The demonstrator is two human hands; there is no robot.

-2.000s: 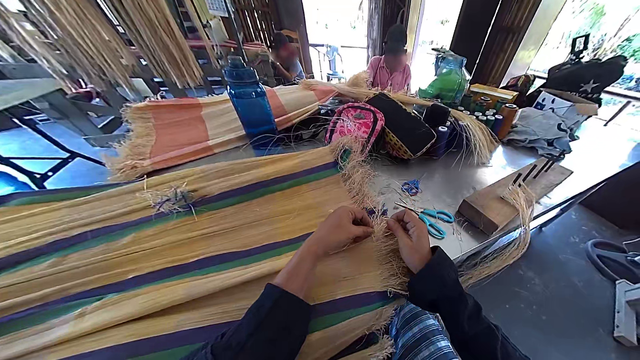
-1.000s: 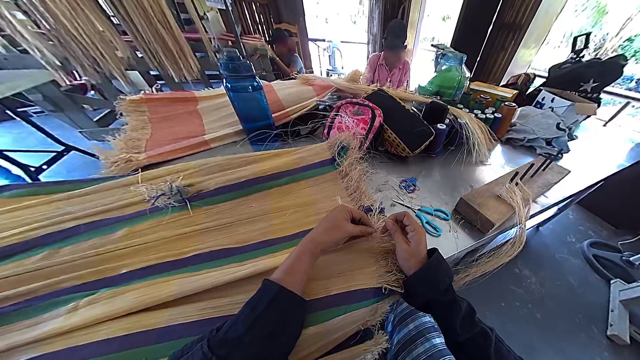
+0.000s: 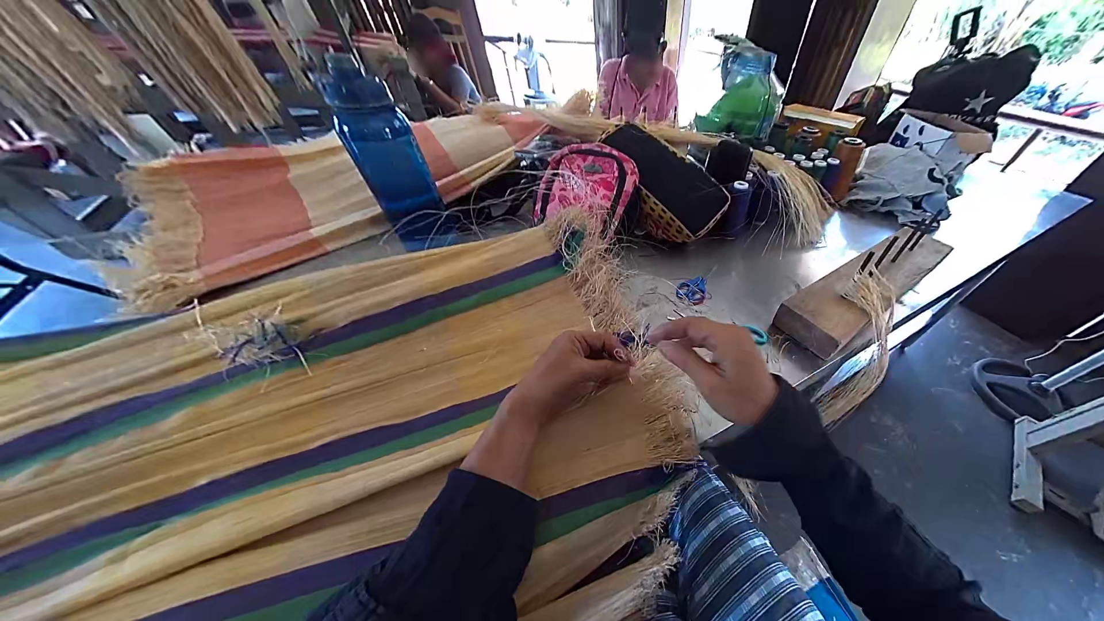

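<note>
A tan woven fiber cloth (image 3: 483,319) with purple and green stripes covers much of the metal table, its frayed fringe (image 3: 668,405) running along the right edge. My left hand (image 3: 573,371) pinches fringe strands between thumb and fingertips. Just right of it, my right hand (image 3: 720,362) also pinches strands, beside a purple part of the fringe. The fingertips are close together with a small gap. One turquoise handle loop of the scissors (image 3: 757,334) shows behind my right hand; the rest is hidden. A small bundle of loose fiber scraps (image 3: 259,341) lies on the cloth at left.
Beyond the cloth stand a blue water bottle (image 3: 385,147), a pink pouch (image 3: 586,181), a black case (image 3: 668,181) and thread spools (image 3: 848,164). A wooden block with metal prongs (image 3: 862,293) holds fibers at right. Blue thread (image 3: 692,291) lies nearby. Two people sit behind.
My right hand has turned and moved right, over the scissors, which showed more fully before. My left hand stays at the fringe.
</note>
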